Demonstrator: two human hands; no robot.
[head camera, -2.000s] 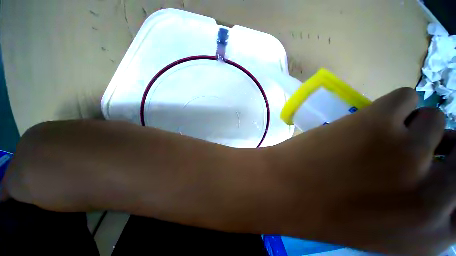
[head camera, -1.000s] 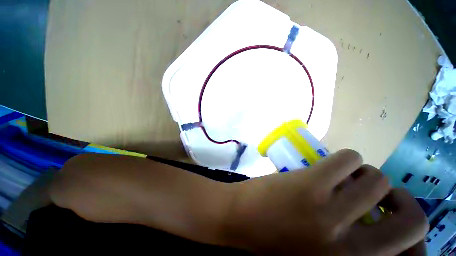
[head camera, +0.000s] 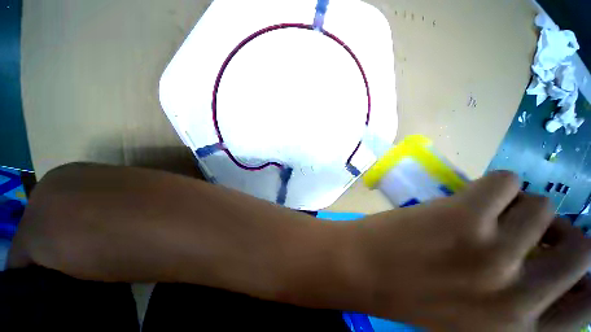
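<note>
A white plastic housing (head camera: 291, 107) lies on a tan cardboard sheet (head camera: 97, 78), its middle glaring. A thin dark red wire (head camera: 216, 97) curves in a near circle on it, with a bend at its lower left. Grey-blue tabs cross near the edges. My left forearm reaches across from the left. My left hand (head camera: 479, 243) is closed around the caulking gun (head camera: 415, 172), right of the housing. The gun's yellow ring and white tube show, blurred. Its nozzle cannot be made out, and its rear is hidden by my hand. My right hand is not seen.
A heap of crumpled white paper (head camera: 557, 65) lies at the right, partly on the green surface (head camera: 526, 155). Small dark bits lie below it. Blue items show at the left edge and beneath my forearm.
The gun has moved from over the housing's lower right edge to beside it, uncovering a tab and the wire's end there. The view has shifted, with the housing now higher and further left.
</note>
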